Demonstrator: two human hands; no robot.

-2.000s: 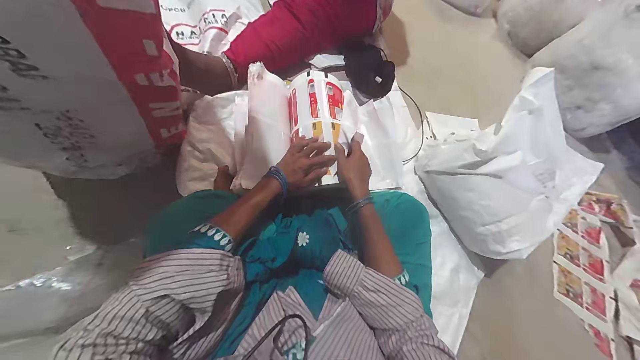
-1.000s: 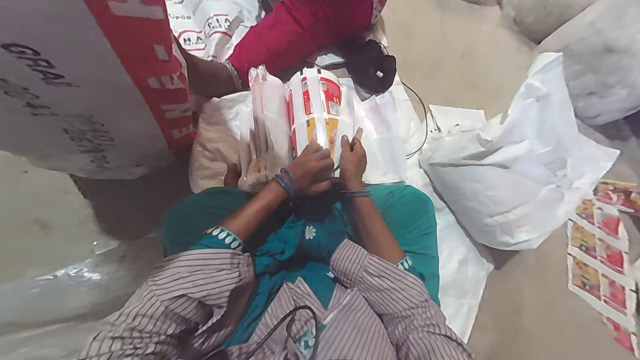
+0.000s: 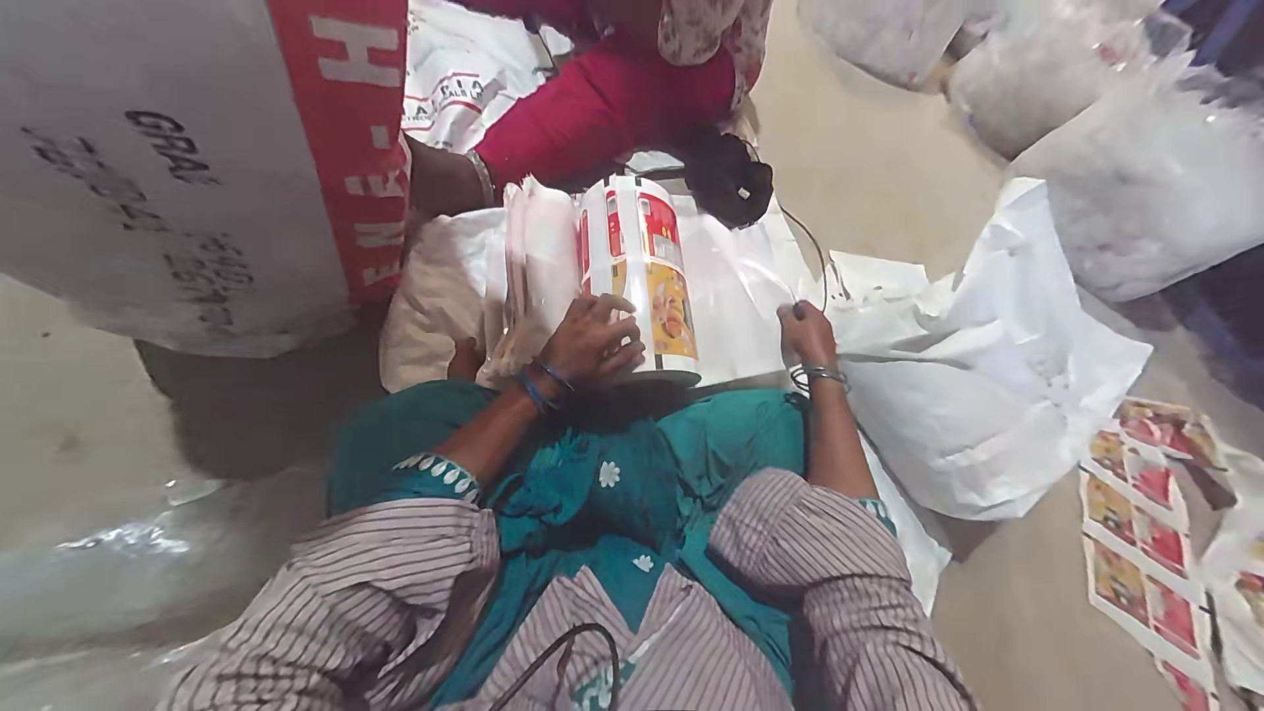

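Note:
A roll of printed plastic packaging film [image 3: 660, 286], red, yellow and white, lies lengthwise in front of my lap. My left hand [image 3: 591, 341] rests on the roll's near left part, fingers bent. White sheet material [image 3: 741, 296] spreads to the right of the roll, and my right hand [image 3: 808, 331] pinches something thin at its right side; what exactly is too small to tell. Layered, crumpled pale film [image 3: 538, 262] stands along the roll's left side. Beneath lies a white cloth-like sack [image 3: 434, 296].
A large printed white and red sack [image 3: 197, 168] stands at the left. Another person's leg in magenta cloth [image 3: 602, 109] is beyond the roll, near a black object [image 3: 731, 183]. An open-topped white bag [image 3: 987, 395], printed film strips [image 3: 1136, 523] and several filled bags [image 3: 1155, 178] are at the right.
My right hand has moved right, away from the roll, where it was close to my left hand. More of the roll's printed surface shows.

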